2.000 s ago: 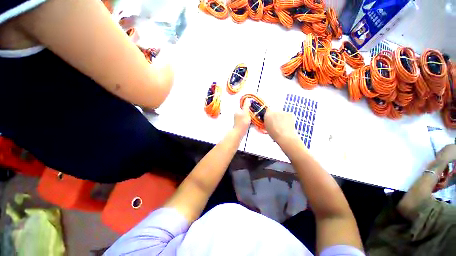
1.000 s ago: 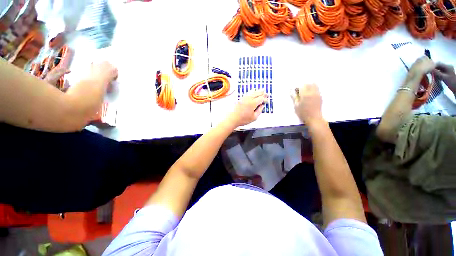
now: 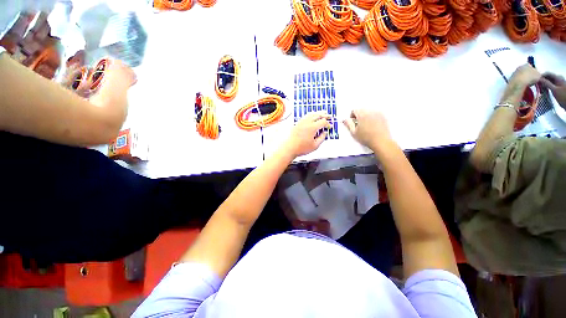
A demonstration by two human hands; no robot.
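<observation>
The white label sheet with rows of small dark strips lies flat in front of me. My left hand rests on its lower edge, fingers bent over the strips. My right hand is just right of the sheet, thumb and fingertips near each other; whether a label is between them is too small to tell. An orange coil lies left of the sheet, its black connector end stretched out above it. Two more coils lie further left, one upper and one lower.
A large pile of orange coils lies at the far side. A person's arm is at the left by a small orange and white card box. At the right, another person's hands hold a coil. The table's front edge is below my hands.
The coil that was in my hands two seconds ago lies on the table. Since one second ago, my right hand has moved slightly left, towards the sheet, and my left hand has stayed at its lower edge.
</observation>
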